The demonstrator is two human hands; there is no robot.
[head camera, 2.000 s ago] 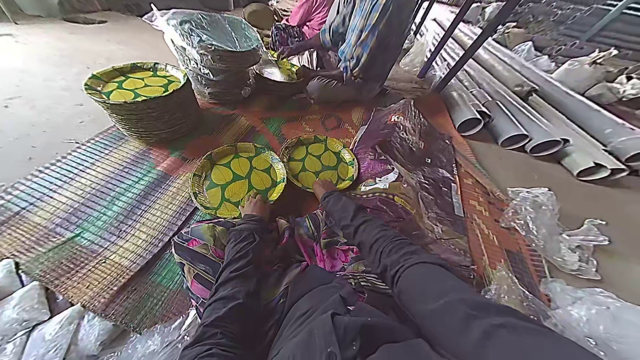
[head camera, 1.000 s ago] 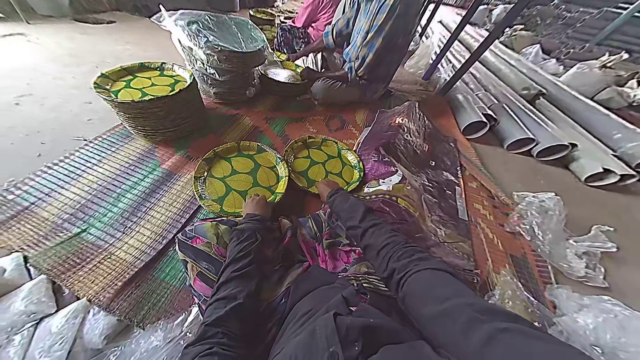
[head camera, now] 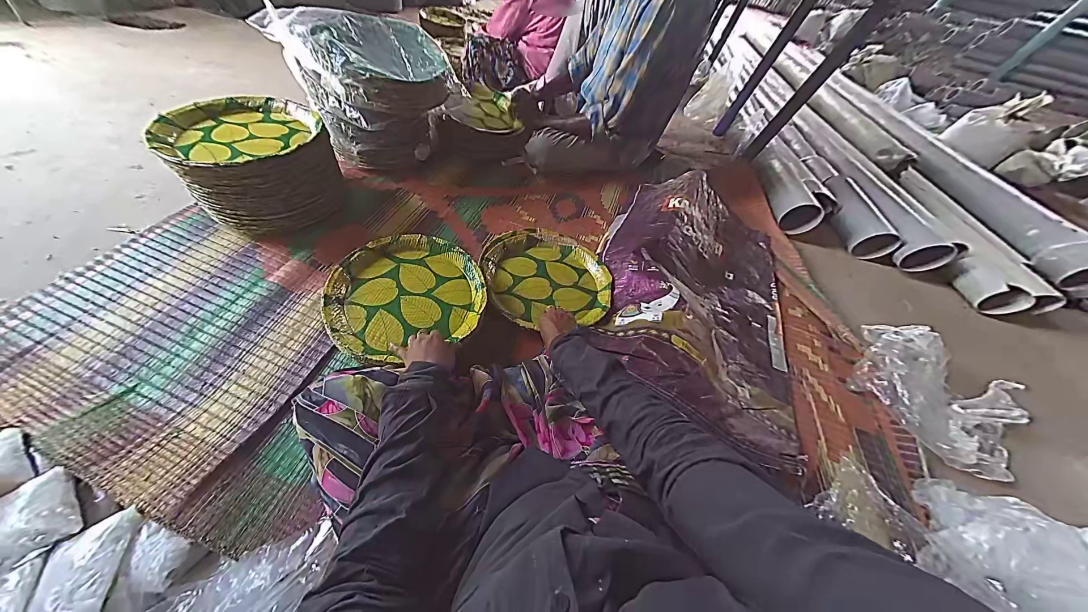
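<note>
Two round plates with yellow leaves printed on green lie side by side before my knees, their rims close together. My left hand (head camera: 427, 348) rests at the near edge of the left leaf-print plate (head camera: 405, 297), fingers on its rim. At the near rim of the right leaf-print plate (head camera: 546, 280) is my right hand (head camera: 557, 325), its fingertips on the edge. Whether either hand grips its plate cannot be made out. A tall stack of similar plates (head camera: 255, 183) stands at the upper left, and beside it a plastic-wrapped stack (head camera: 374, 93).
Woven mats (head camera: 170, 340) cover the floor. A printed purple plastic sack (head camera: 705, 280) lies at my right, with crumpled clear plastic (head camera: 926, 391) beyond. Another person (head camera: 612, 93) sits ahead by a leaf-print plate (head camera: 486, 110). Metal pipes (head camera: 867, 221) lie right; white packets (head camera: 42, 518) lie lower left.
Near the seated person ahead, a leaf-print plate now shows over the dark round container, where a shiny surface showed one second ago. My hands have stayed at the two plates.
</note>
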